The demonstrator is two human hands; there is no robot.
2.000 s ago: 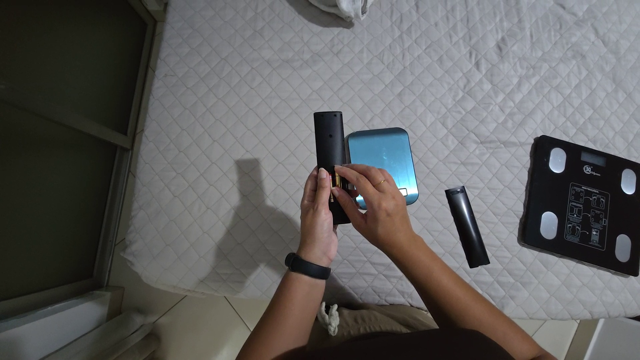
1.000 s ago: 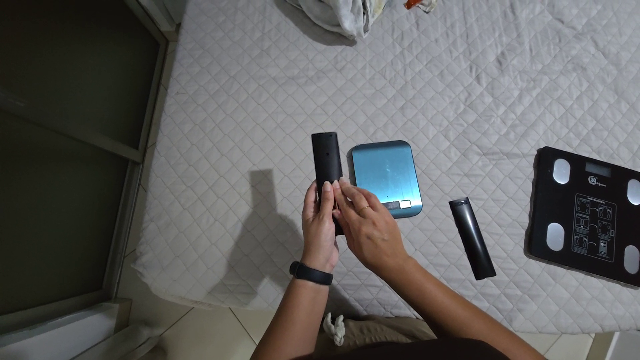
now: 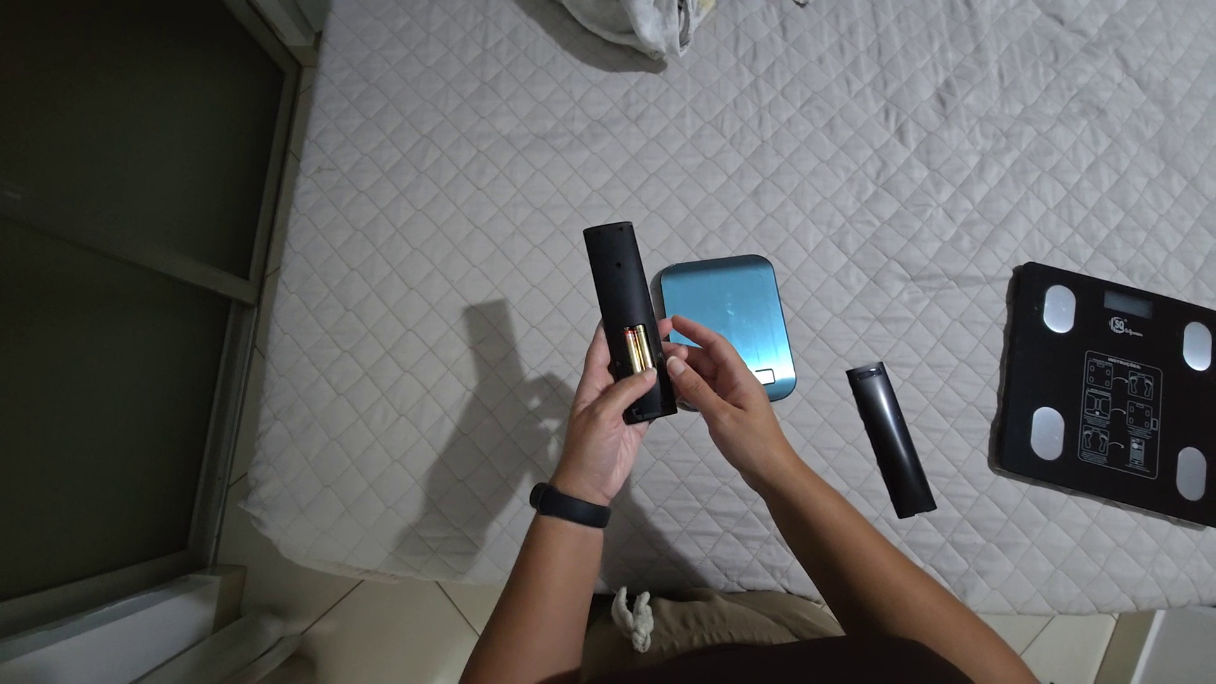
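My left hand (image 3: 606,418), with a dark band on its wrist, grips a black remote control (image 3: 622,275) turned back side up. Its battery compartment is uncovered, and brass-coloured batteries (image 3: 638,349) lie side by side in it. The left thumb rests at the lower end of the batteries. My right hand (image 3: 727,394) is at the remote's right edge, fingers bent, thumb and index finger apart, with nothing seen between them. Behind that hand lies a blue kitchen scale (image 3: 727,294). A long, glossy black cover or casing (image 3: 891,439) lies to the right on the quilted bedding.
The white quilted bedding (image 3: 408,237) spreads under everything. A black body scale (image 3: 1107,380) with silvery pads lies at the far right. Crumpled light cloth (image 3: 632,24) is at the top. A dark framed panel (image 3: 123,123) stands at the left beside the tiled floor (image 3: 389,632).
My right hand has moved off the battery compartment to the remote's right edge, so the batteries now show. The remote is tilted slightly more than before.
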